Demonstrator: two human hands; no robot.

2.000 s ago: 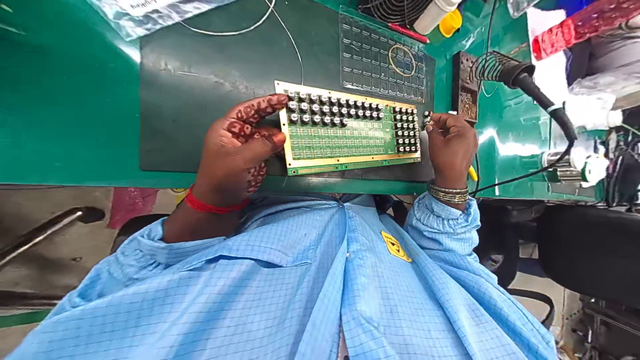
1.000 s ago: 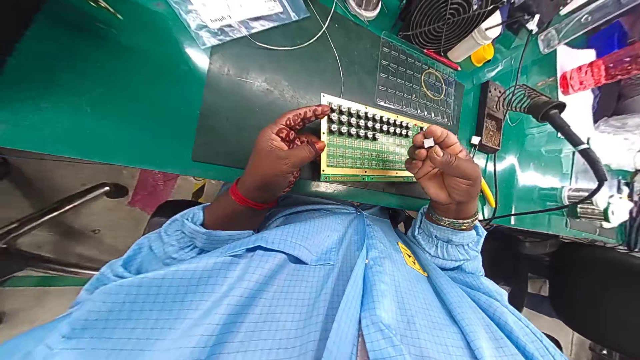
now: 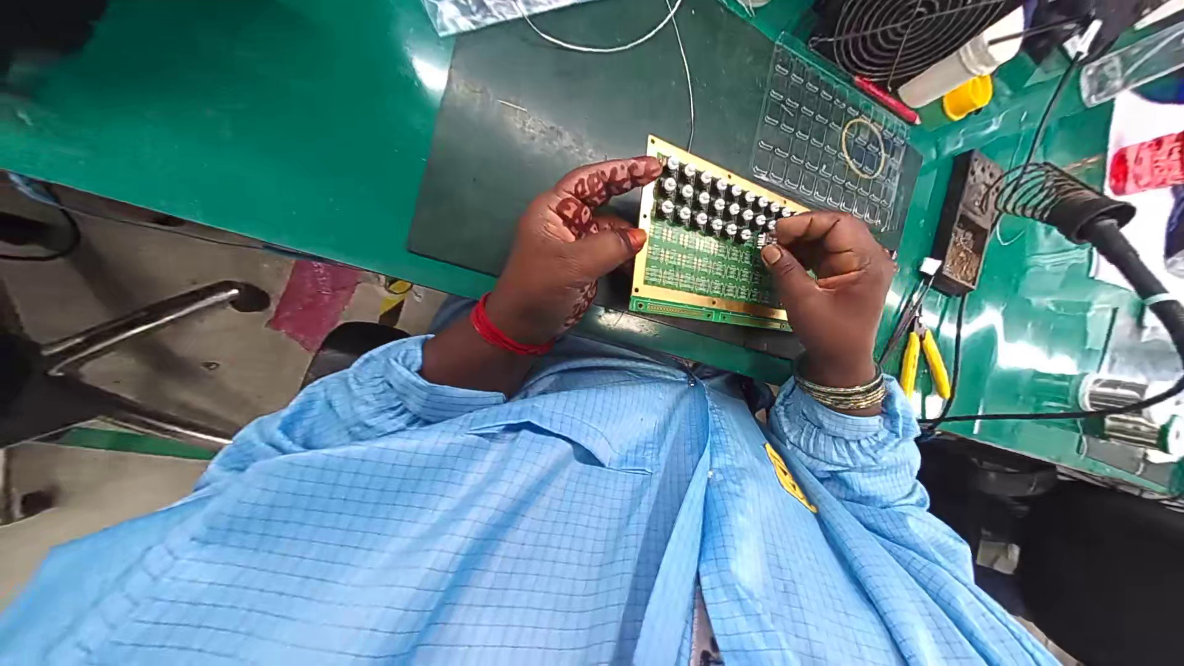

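Observation:
A green circuit board (image 3: pixel 703 259) with a yellowish border lies tilted at the near edge of the dark mat (image 3: pixel 536 166). Rows of black components with silvery round tops (image 3: pixel 720 205) stand on its upper part; the lower part shows bare green surface. My left hand (image 3: pixel 569 245) grips the board's left edge between thumb and fingers. Over the board's right side is my right hand (image 3: pixel 832 282), thumb and index finger pinched together at the end of a component row. Whether a small part sits between those fingertips cannot be told. The hand hides the board's right end.
A clear plastic tray (image 3: pixel 814 139) with a rubber band ring lies behind the board. At right are a soldering iron holder (image 3: pixel 1064 199), a box with solder debris (image 3: pixel 967 222) and yellow-handled pliers (image 3: pixel 923 361). A fan (image 3: pixel 902 32), white bottle (image 3: pixel 962 60) and red pen (image 3: pixel 886 100) are farther back.
My right hand, which held a small part up beside the board two seconds ago, has moved left over the board and its fingertips are now down at the components. My left hand keeps its grip.

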